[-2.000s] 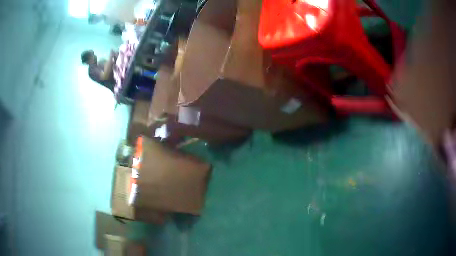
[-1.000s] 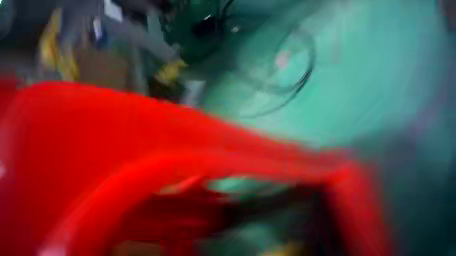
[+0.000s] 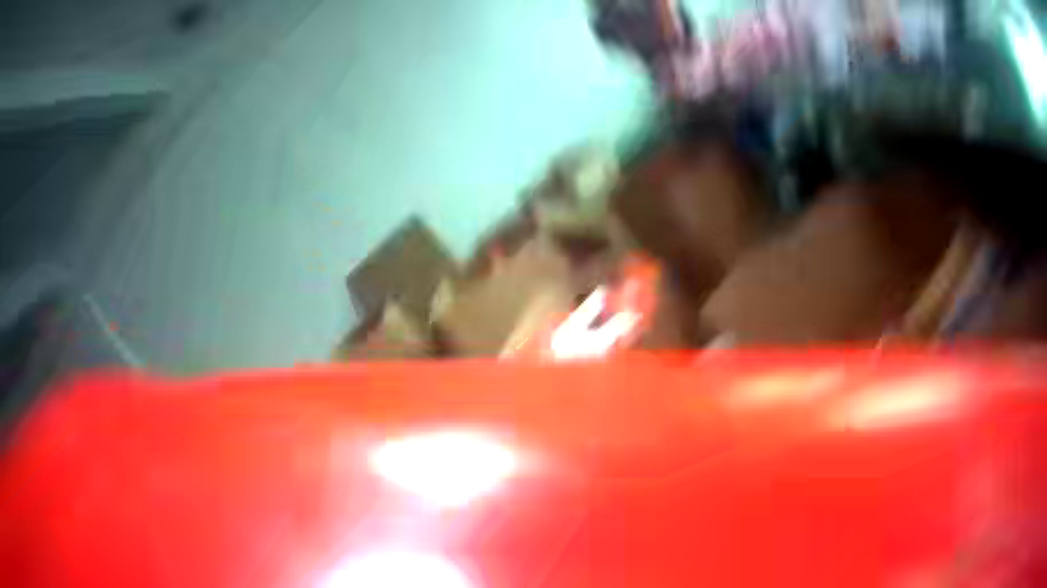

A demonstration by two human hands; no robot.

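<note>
A bright red plastic stool (image 3: 643,459) lies nearest in front of me. Its glossy surface fills the lower part of the head view from edge to edge, with white glare spots at the lower left of centre. The picture is strongly blurred. Neither my left hand nor my right hand is in view. Nothing is seen held or worked on.
Behind the stool, several brown cartons (image 3: 838,264) stand from the middle to the right, one with an orange and white marking. A smaller carton (image 3: 402,270) is left of them. Blurred people (image 3: 746,52) appear at the upper right. Pale green floor (image 3: 264,218) spreads left.
The view has swung and turned. The red stool now spans the whole bottom; the dark cable loop on the floor is gone from view, and the cartons and people show again.
</note>
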